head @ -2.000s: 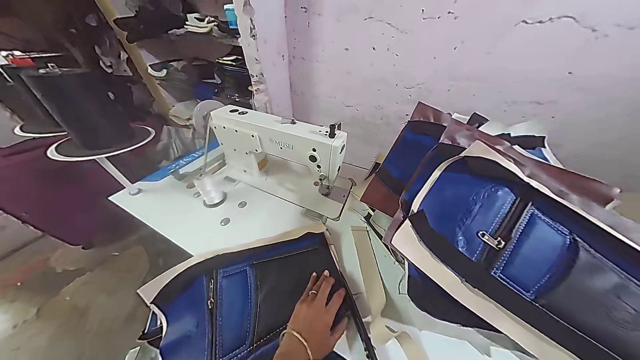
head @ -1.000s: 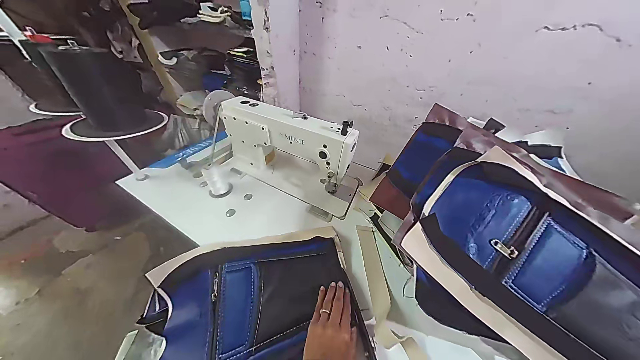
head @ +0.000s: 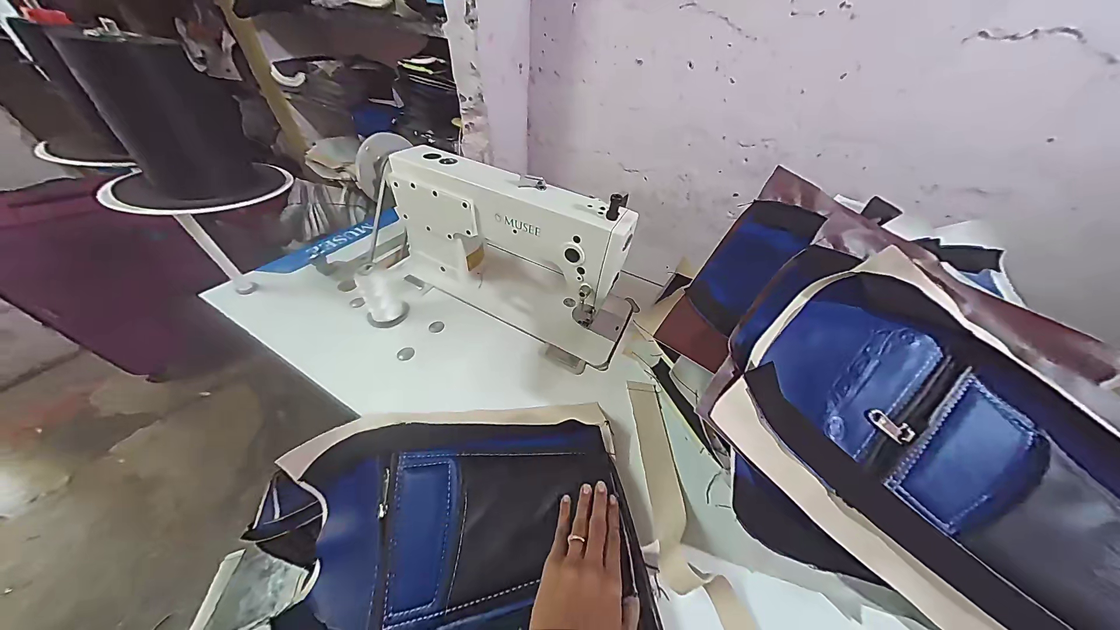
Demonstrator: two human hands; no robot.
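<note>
My left hand (head: pixel 582 560) lies flat, palm down, near the right edge of a blue and black bag panel (head: pixel 516 490). Its fingers are extended close together, with a ring on one of them; it grips nothing. A zipper (head: pixel 383 499) and pale stitching run along the panel, and a beige strip borders its top. My right hand is not in view. Behind the panel stands a white Musee sewing machine (head: pixel 516 219), its needle area (head: pixel 584 311) at the right end, with nothing under it that I can make out. A white thread spool (head: pixel 382 297) stands beside its base.
Stacked blue, black and maroon bag pieces (head: pixel 884 376) fill the right side, one with a zipper pull (head: pixel 891 426). A beige strip (head: pixel 661 472) trails between them and the panel. Large black cones (head: pixel 166 122) on a stand rise at the left; a cracked wall (head: pixel 787 87) is behind.
My left hand was angled with its fingers more spread two seconds before; now they point away from me, closer together, still on the panel. The view has shifted slightly.
</note>
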